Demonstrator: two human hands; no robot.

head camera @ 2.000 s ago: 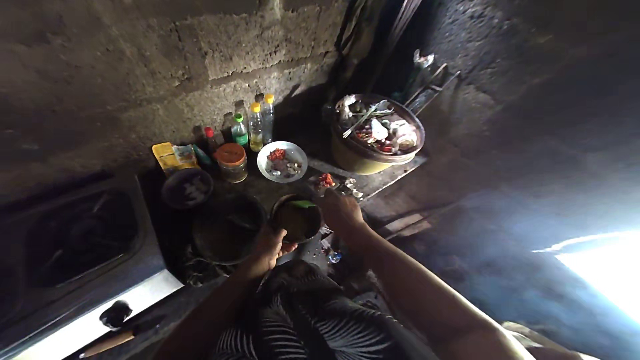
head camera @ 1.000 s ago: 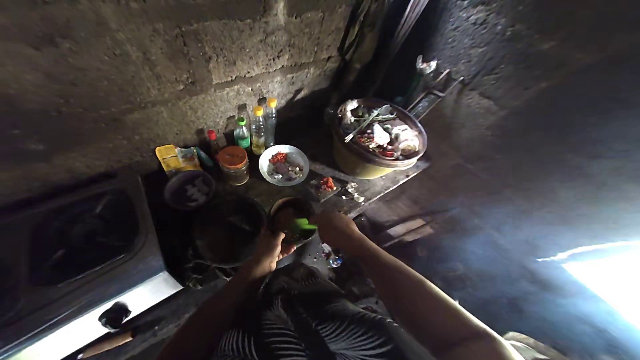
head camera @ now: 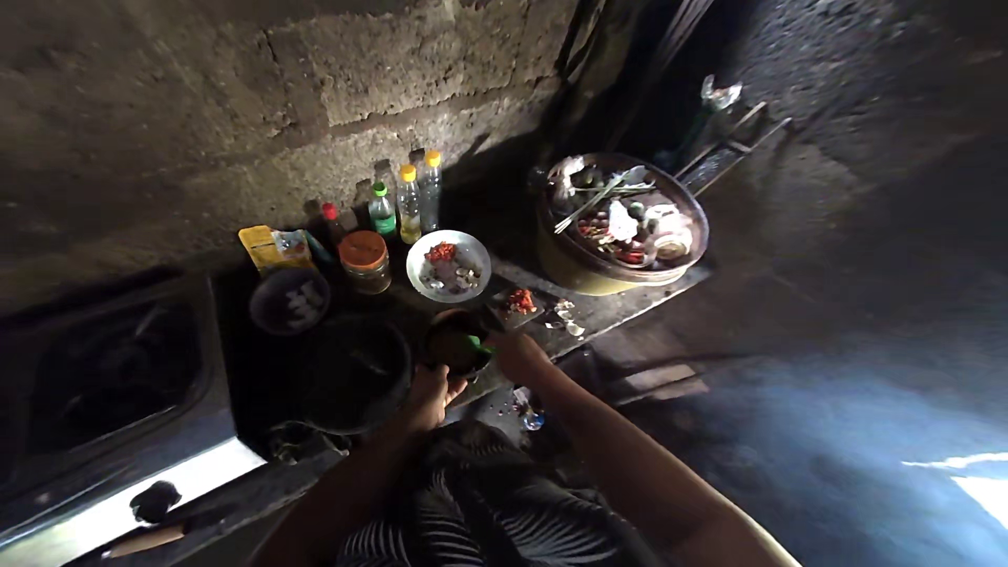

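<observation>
My left hand (head camera: 435, 394) grips the near rim of a dark round bowl (head camera: 453, 350) at the counter's front edge. Closed around something at the bowl's right side is my right hand (head camera: 516, 358); a green utensil end (head camera: 477, 344) shows inside the bowl next to it, and the handle is hidden. Behind the bowl lies a white plate (head camera: 419, 282) with chopped red chili and pieces of garlic or onion. More chopped red chili (head camera: 520, 300) rests on a small dark board to the right, beside pale peelings (head camera: 568, 319).
A large basin (head camera: 568, 272) of vegetables and bags stands at the right. Bottles (head camera: 383, 213), an orange-lidded jar (head camera: 365, 264) and a small bowl (head camera: 272, 323) line the back left. A dark pan (head camera: 346, 378) sits left of my hands, beside a gas stove (head camera: 205, 465).
The green utensil end has moved within the bowl, and my right hand has shifted slightly with it. My left hand stays on the bowl.
</observation>
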